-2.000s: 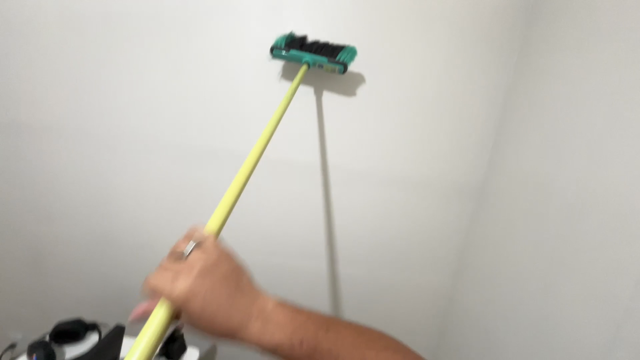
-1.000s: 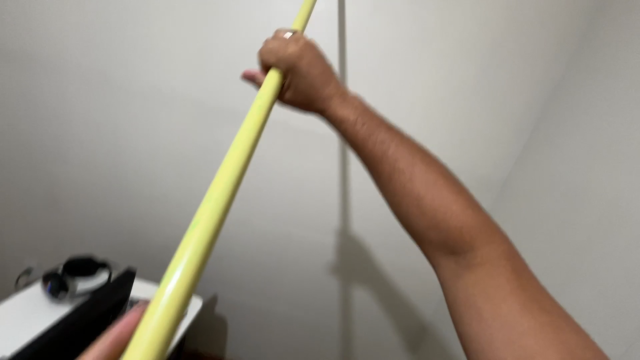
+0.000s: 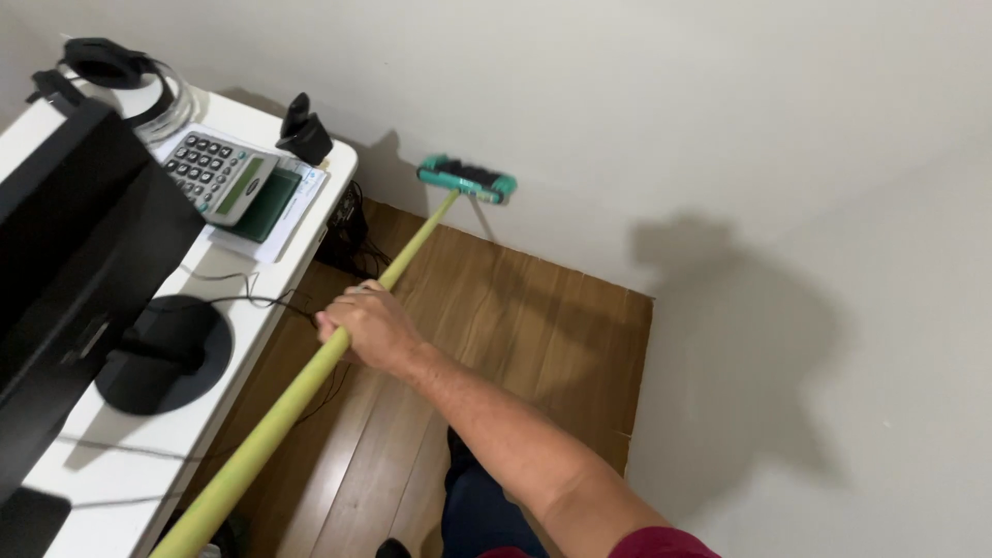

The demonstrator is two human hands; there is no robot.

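My right hand (image 3: pixel 370 325), with a ring on one finger, is closed around a long yellow pole (image 3: pixel 256 434). At the pole's far end is a green broom or brush head (image 3: pixel 466 178) with dark bristles or padding. That head is low against the white wall (image 3: pixel 581 116), a little above the floor, and I cannot tell if it touches. The near end of the pole runs out at the bottom left. My left hand is out of view.
Left of the pole, a white desk (image 3: pixel 267 329) bears a monitor (image 3: pixel 93 232), a calculator (image 3: pixel 217 174), papers, a headset (image 3: pixel 105 62) and a black holder (image 3: pixel 304 132). Cables (image 3: pixel 356 240) hang by its end. Wood flooring (image 3: pixel 535 333) meets two walls at a corner.
The green head, high on the wall two seconds ago, is now low near the floor. My right hand has come down with the pole. My left hand has left the view, which has tilted down.
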